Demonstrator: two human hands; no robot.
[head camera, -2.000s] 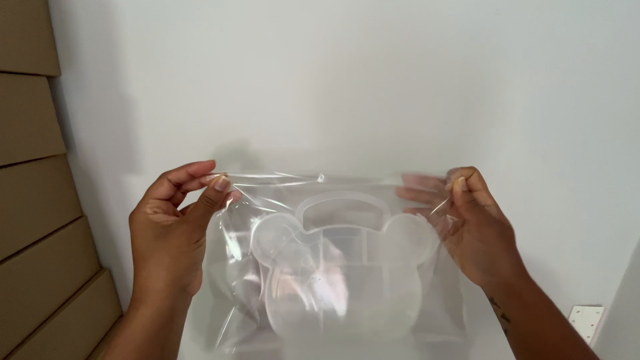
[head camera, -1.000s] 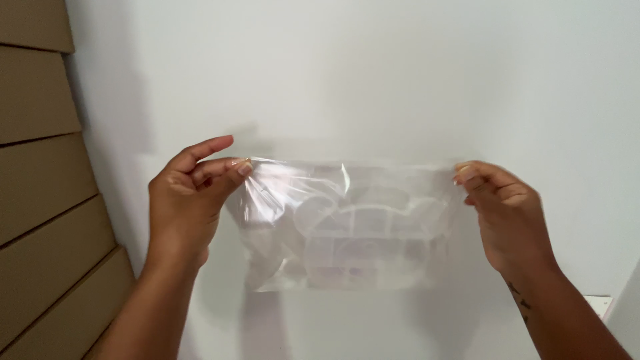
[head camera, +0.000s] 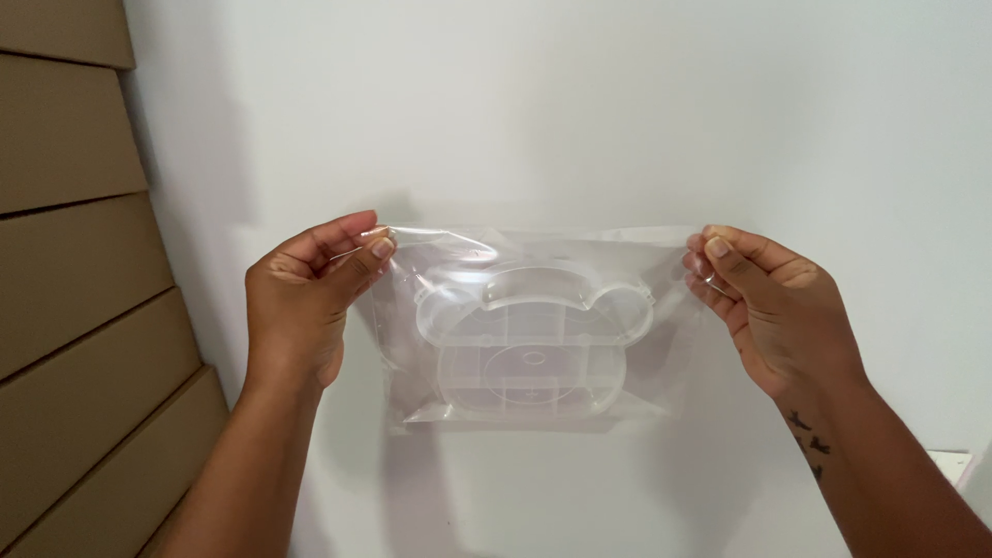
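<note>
A clear plastic bag (head camera: 659, 372) is stretched out between my two hands. My left hand (head camera: 310, 294) pinches its upper left corner between thumb and fingers, and my right hand (head camera: 775, 302) grips the upper right corner the same way. Inside the bag lies a translucent bear-shaped plastic compartment box (head camera: 535, 356), with two round ears and a curved handle at the top. Divider lines and a faint round snout outline show on its body. Whether the bag's top edge is sealed, I cannot tell.
Brown cardboard boxes (head camera: 85, 287) are stacked along the left side. A pale wall or surface (head camera: 542, 116) lies behind the bag, with shadows on it. Part of a small white object (head camera: 950, 467) shows at the lower right, behind my right forearm.
Both hands hold the bag's upper corners throughout. The box's outline looked flattened a second ago and now faces the view more fully. The fingers of my right hand have shifted at the corner.
</note>
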